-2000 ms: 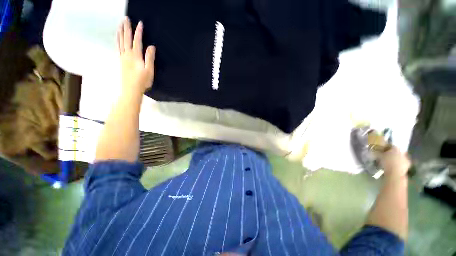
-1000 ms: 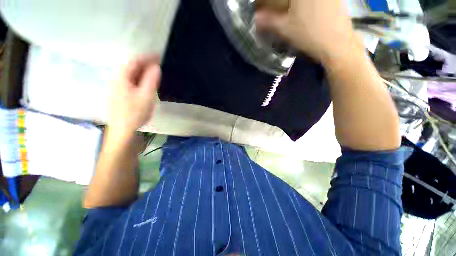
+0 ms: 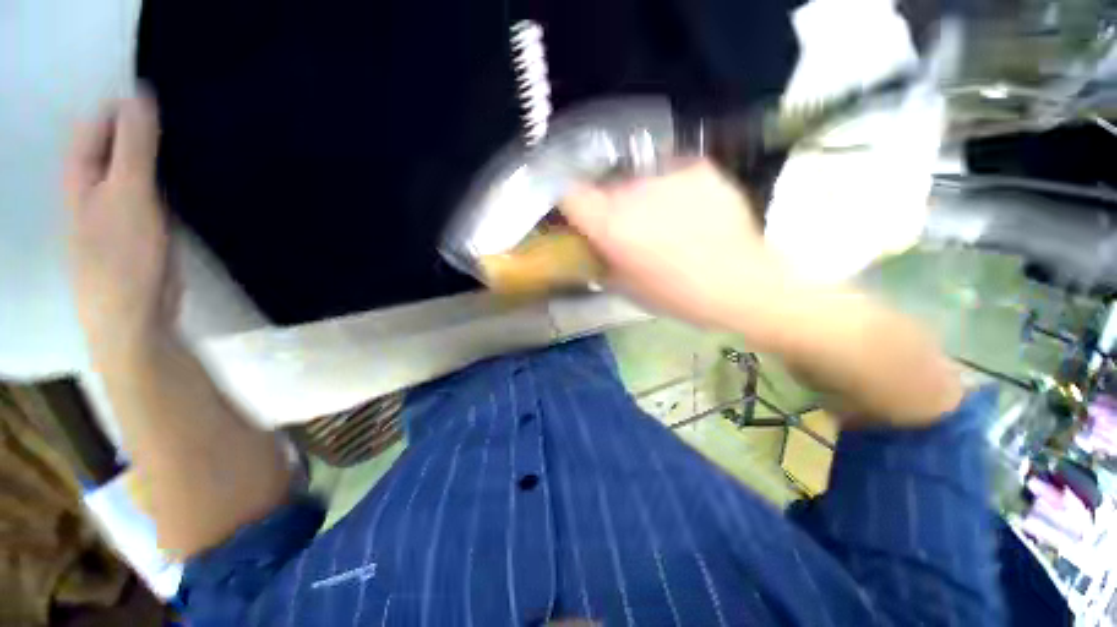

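Observation:
The black jacket lies over the white ironing board. A short white toothed trim strip runs on the dark cloth. My right hand is closed on the light wooden handle of the silver steam iron, which is over the jacket near the board's front edge, just below the trim; it is blurred. My left hand is at the jacket's left edge, fingers curled and blurred; whether it pinches the cloth cannot be told.
Brown garments lie at the lower left, beside white papers. Green floor shows at the right, with a dark metal stand beyond the board. A cluttered area with pink and white items is at the lower right.
The iron, first at the board's right end, came onto the jacket and now sits lower, nearer the front edge. My left hand is farther left in the picture. The camera view has shifted.

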